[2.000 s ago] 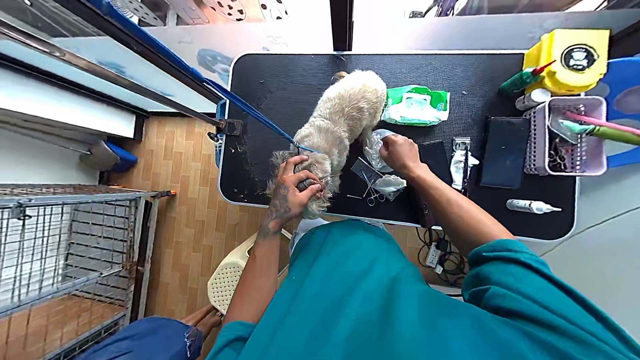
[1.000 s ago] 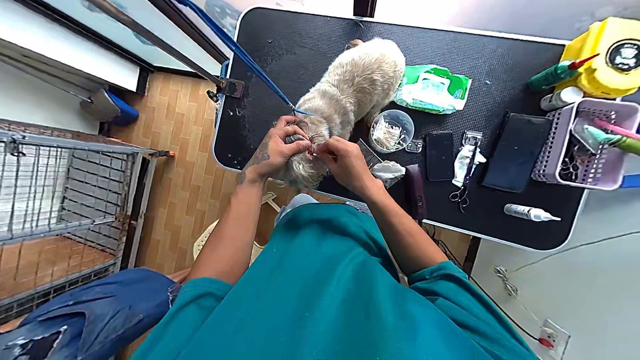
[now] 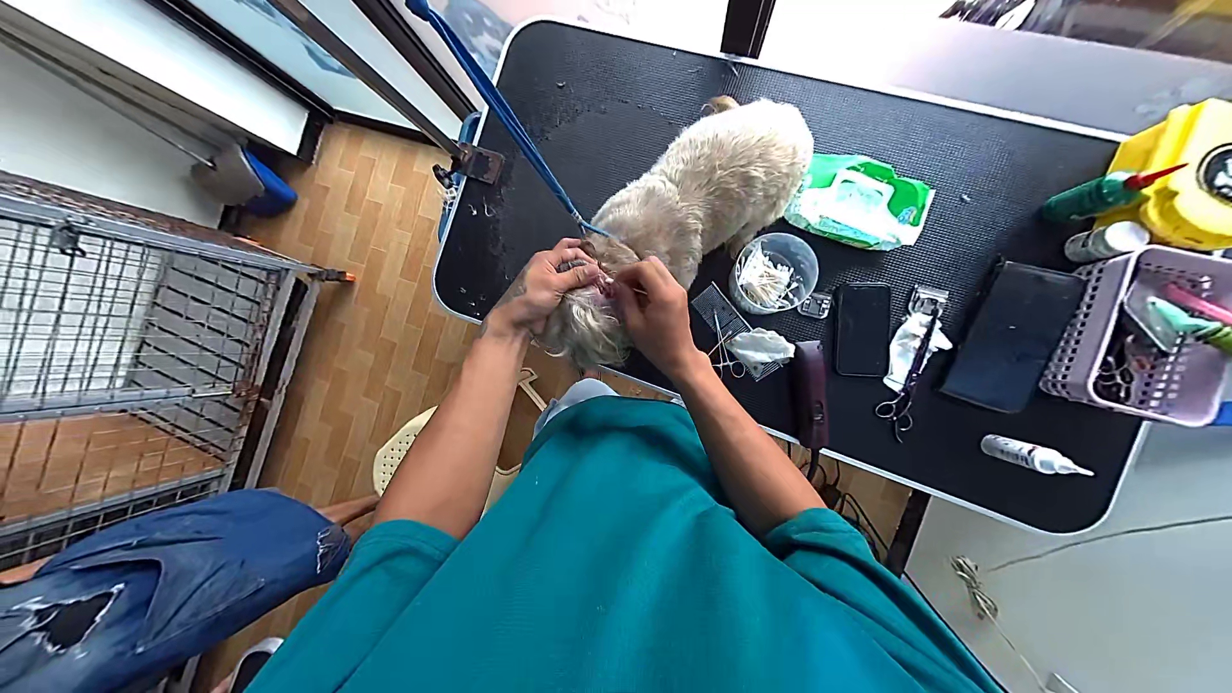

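A small cream dog (image 3: 717, 173) stands on a black grooming table (image 3: 1001, 183), its head toward the near edge and a blue lead (image 3: 525, 135) at its neck. My left hand (image 3: 542, 289) grips the dog's ear, whose pink inner side shows. At that same ear are the pinched fingers of my right hand (image 3: 654, 313); whether they hold something small is hidden. Right of the dog sits a clear tub of cotton swabs (image 3: 767, 276), with a green pack of wipes (image 3: 859, 202) behind it. Scissors (image 3: 722, 348) and a crumpled white wipe (image 3: 760, 346) lie nearer me.
A dark clipper (image 3: 809, 395), a phone (image 3: 862, 329), purple-handled scissors (image 3: 910, 375), a black case (image 3: 1013, 335), a white bottle (image 3: 1035, 455) and a lilac basket (image 3: 1088, 346) lie farther right. A metal cage (image 3: 125, 337) stands at left; a seated person's jeans (image 3: 192, 568) show below it.
My right hand has moved left from the swab tub to the dog's ear, where my left hand also is. The tub, partly covered by that hand two seconds ago, now shows fully.
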